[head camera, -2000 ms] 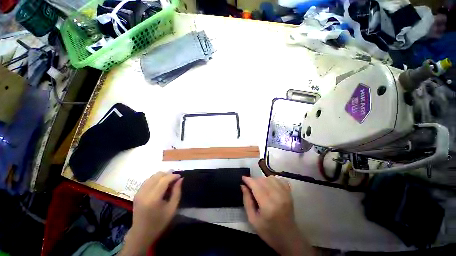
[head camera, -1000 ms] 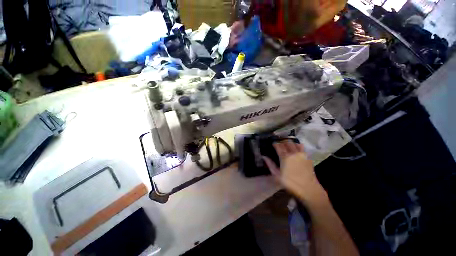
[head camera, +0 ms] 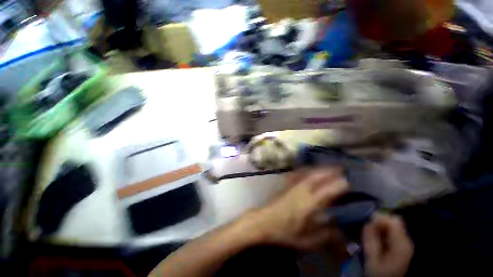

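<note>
The frame is blurred. A clear sewing template with a brown tape strip lies left of the needle area. A black fabric panel lies flat on its near part. My left hand reaches across to the right, its fingers at a dark fabric piece; blur hides whether it grips it. My right hand is at the near right, fingers curled on the same piece's edge. Other dark fabric lies under the machine arm.
The sewing machine stands behind my hands, its needle area lit. A black pile lies at the front left. Grey pieces lie at the back left beside a green basket. Mixed scraps are heaped behind the machine.
The view has swung back left. My left hand has come into view and reached to the right. My right hand has drawn nearer, and a dark piece is now between the hands.
</note>
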